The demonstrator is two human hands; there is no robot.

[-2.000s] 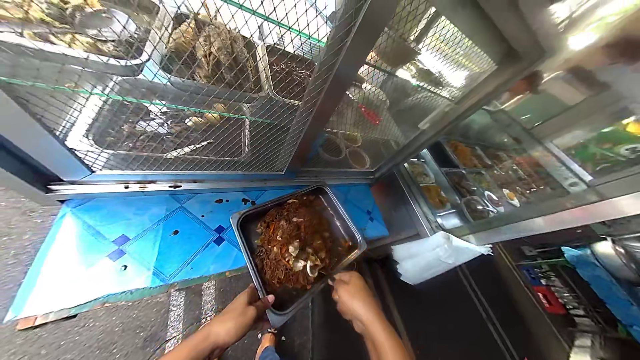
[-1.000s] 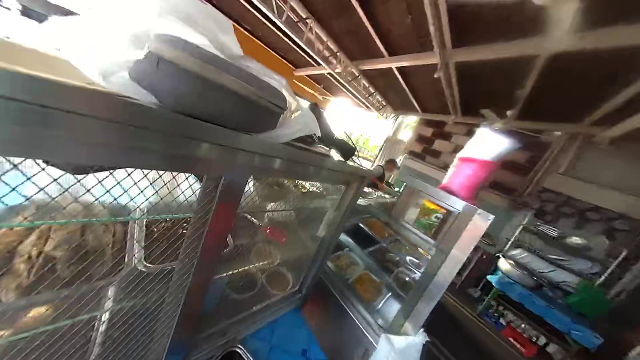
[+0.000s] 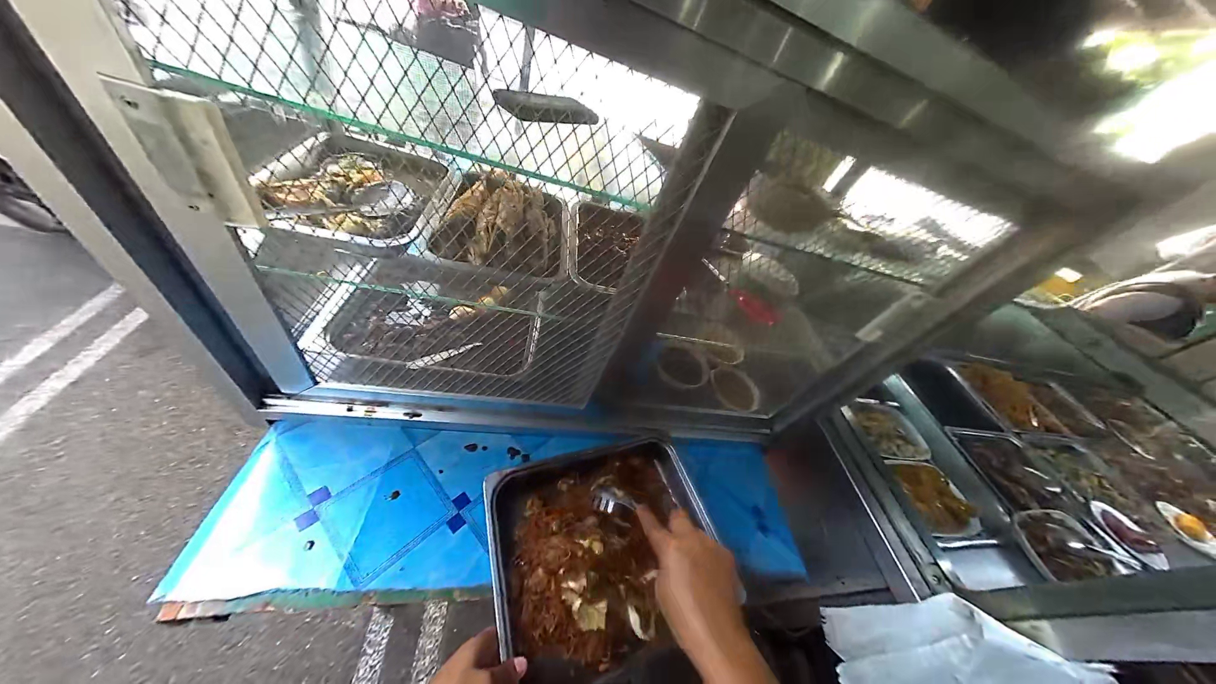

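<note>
A rectangular metal tray (image 3: 496,570) of brown noodles (image 3: 560,589) with pale vegetable pieces rests partly over the blue patterned ledge cover. My left hand (image 3: 480,660) grips the tray's near left corner, thumb over the rim, and is cut off by the lower frame edge. Over the tray's right side, my right hand (image 3: 693,570) holds a metal utensil (image 3: 613,499), likely a fork or spoon, whose head touches the noodles. The handle is hidden in my fingers.
Behind the ledge (image 3: 380,513) stands a metal-framed display case (image 3: 522,413) with mesh and glass, holding trays of food. Another glass case (image 3: 1092,598) with food trays is at right, with white paper or plastic (image 3: 950,641) beside it. Pavement lies left.
The view swung up over the case and came back down to the tray. Compared with two seconds ago, my right hand is farther in over the noodles.
</note>
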